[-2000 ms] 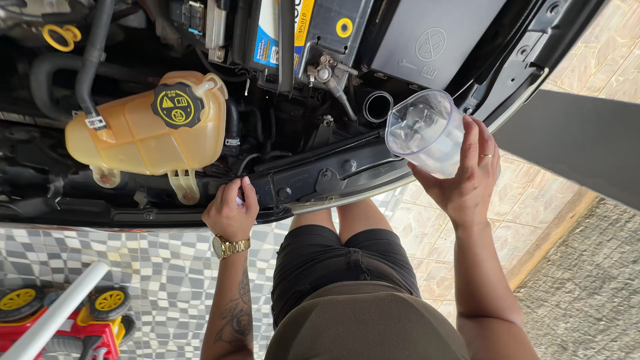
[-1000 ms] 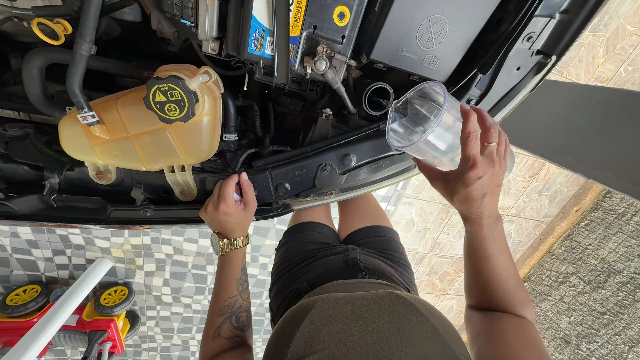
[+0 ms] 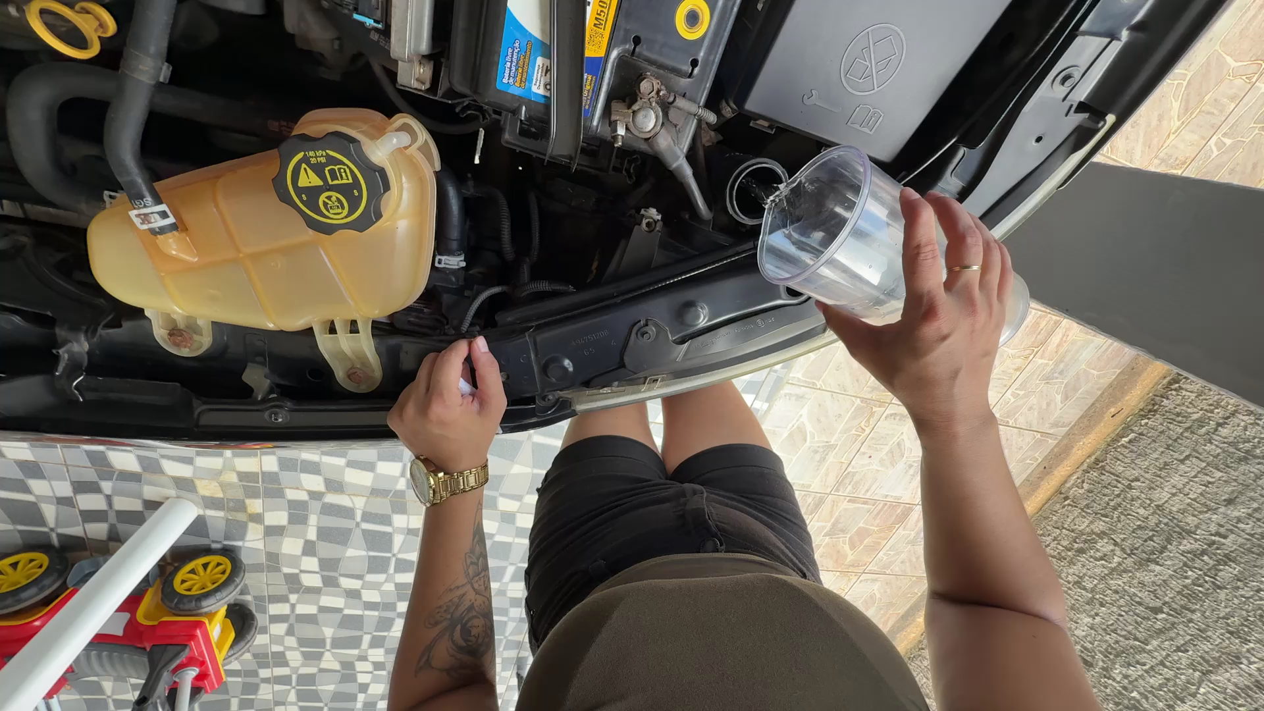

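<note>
My right hand (image 3: 933,301) is wrapped around a clear plastic jug (image 3: 825,232), tipped on its side with its mouth toward the left. The jug's lip is over or beside a round open filler neck (image 3: 733,197), with clear liquid at the lip. By the front edge of the engine bay, my left hand (image 3: 452,405) is closed around a small pale item (image 3: 465,387), mostly hidden by the fingers. Left of the hands sits a yellowed plastic coolant reservoir (image 3: 247,237) with its black cap (image 3: 333,184) on.
A car battery (image 3: 657,59) and a black plastic box cover (image 3: 869,69) lie beyond the filler neck. The black front crossmember (image 3: 602,346) runs between my body and the engine bay. A red and yellow toy vehicle (image 3: 202,632) and a white pole (image 3: 99,602) are at lower left.
My right hand has tipped the clear jug further over, and its base now shows past the fingers. My left hand stays at the front edge.
</note>
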